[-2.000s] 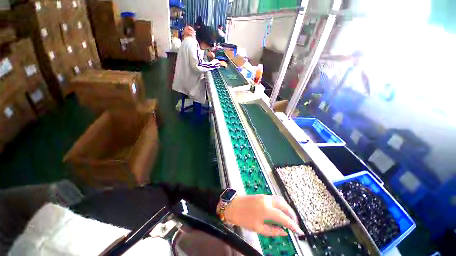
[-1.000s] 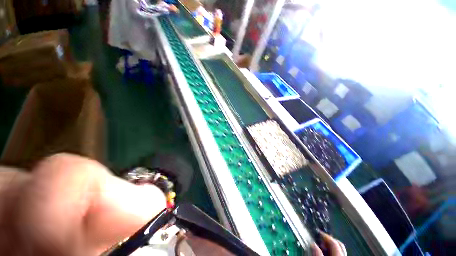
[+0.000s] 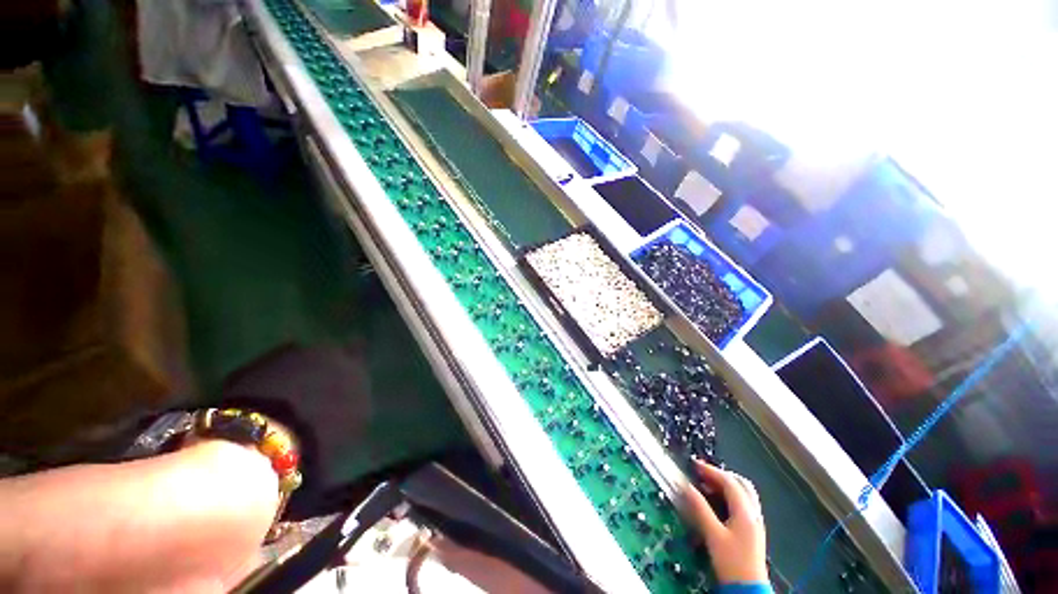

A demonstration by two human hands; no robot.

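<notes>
My right hand [image 3: 731,524] is at the lower right, a light blue band at its wrist. Its curled fingers are at the near end of a loose heap of black components [image 3: 671,400]. Whether it pinches one is too small to tell. My left hand [image 3: 128,511] is large and blurred at the lower left, close to the camera, with a bracelet at the wrist; its fingers cannot be made out. Green circuit boards [image 3: 528,369] dotted with small parts lie in the conveyor rail [image 3: 400,269]. Pale components fill a dark-rimmed tray [image 3: 595,290] beside it.
On the ledge are a blue tote [image 3: 696,282] of black parts, another blue bin [image 3: 580,149] and a flat black tray [image 3: 841,400]. A blue bin [image 3: 954,551] and coiled blue cord [image 3: 928,427] are right. A person's pale coat [image 3: 203,44] and a carton [image 3: 75,279] are left.
The view has swung right and down. My right hand has come into view at the black heap. My left hand has left the rail and is now near the camera at the lower left.
</notes>
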